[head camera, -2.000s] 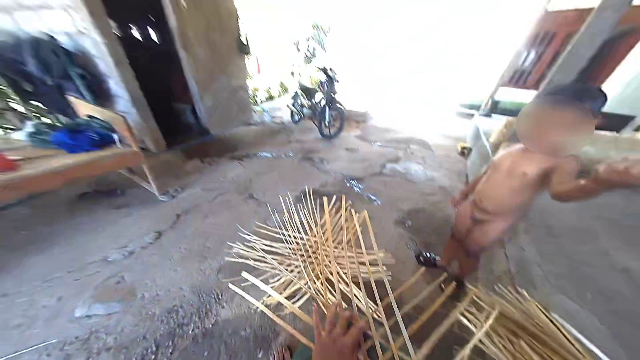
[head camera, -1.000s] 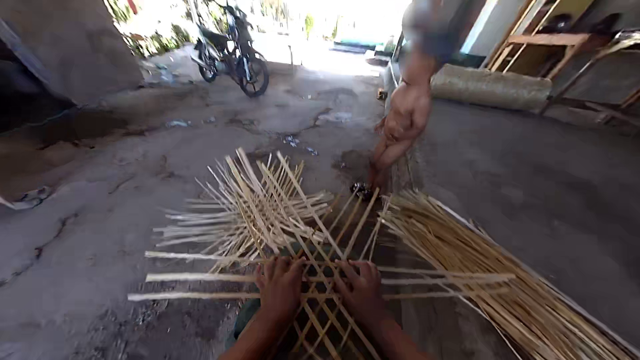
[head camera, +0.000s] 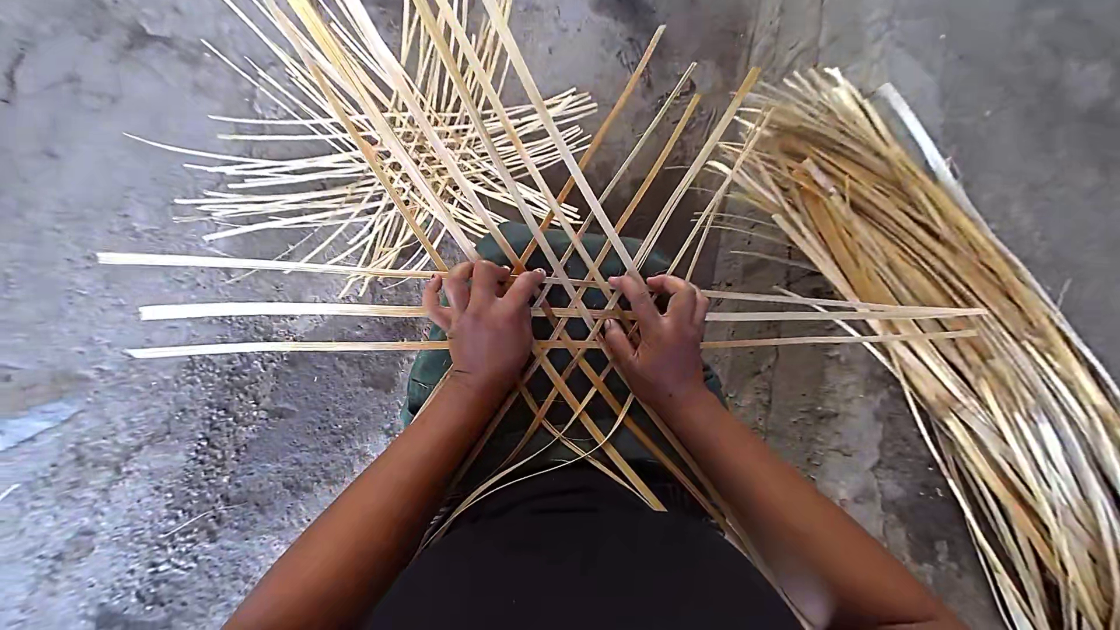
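Observation:
An open lattice of woven split-cane strips (head camera: 582, 398) rests on a dark green surface (head camera: 426, 378) at my lap. Three strips cross it from side to side, and others run diagonally through them. My left hand (head camera: 490, 315) presses on the left part of the lattice, its curled fingertips at the top crosswise strip. On the right part, my right hand (head camera: 661, 332) has its thumb and fingers bent around the crossings. Both hands touch the strips with their backs up; whether strips are pinched beneath the fingers is partly hidden.
A pile of woven pale strips (head camera: 429, 144) lies on the concrete floor (head camera: 289, 446) at the upper left. Along the right side lies a thick bundle of long loose strips (head camera: 945, 306), and the ends of the crosswise strips reach over it.
The view has swung down to my lap. Two seconds ago one hand showed at the strips; both have been on the lattice since one second ago. The person and the motorcycle are out of view.

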